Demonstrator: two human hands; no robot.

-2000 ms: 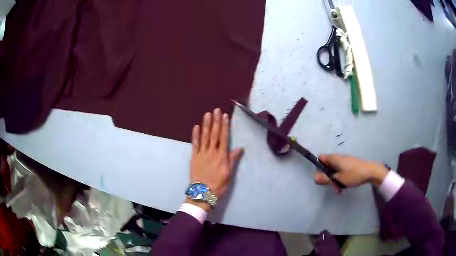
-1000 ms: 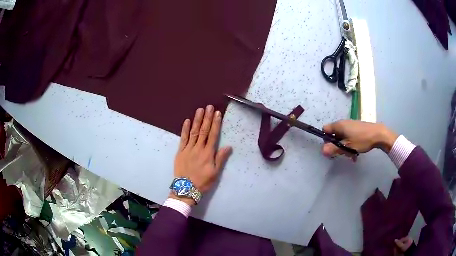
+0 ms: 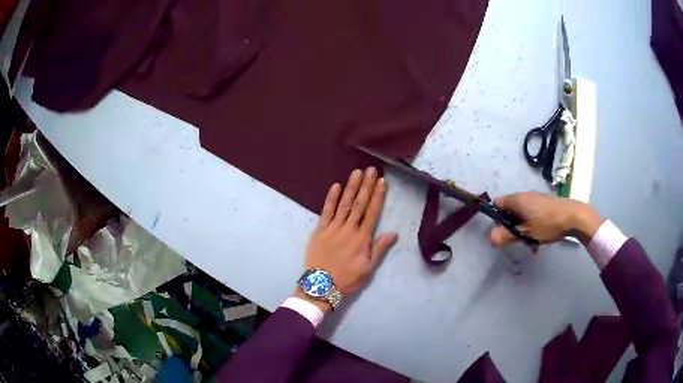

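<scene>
A large dark maroon fabric [image 3: 299,90] lies on the pale blue table. My left hand [image 3: 350,236] lies flat with its fingertips on the fabric's near corner, fingers slightly apart. My right hand [image 3: 543,218] holds the tailor's shears [image 3: 449,185] by their black handles. The blades point left, with their tip over the fabric just beyond my left fingertips. A curled maroon strip [image 3: 430,228] lies on the table, partly under the shears.
Second scissors [image 3: 550,142] with a white wrap lie at the right beside a cream-white bar [image 3: 585,142] and a green item. Maroon pieces [image 3: 588,348] lie at the near right edge. Plastic and scraps [image 3: 127,277] cover the floor at the left.
The view has shifted, so the table things appear further right and lower. The shears' blades have moved further over the fabric's edge. My left hand stays flat at the corner.
</scene>
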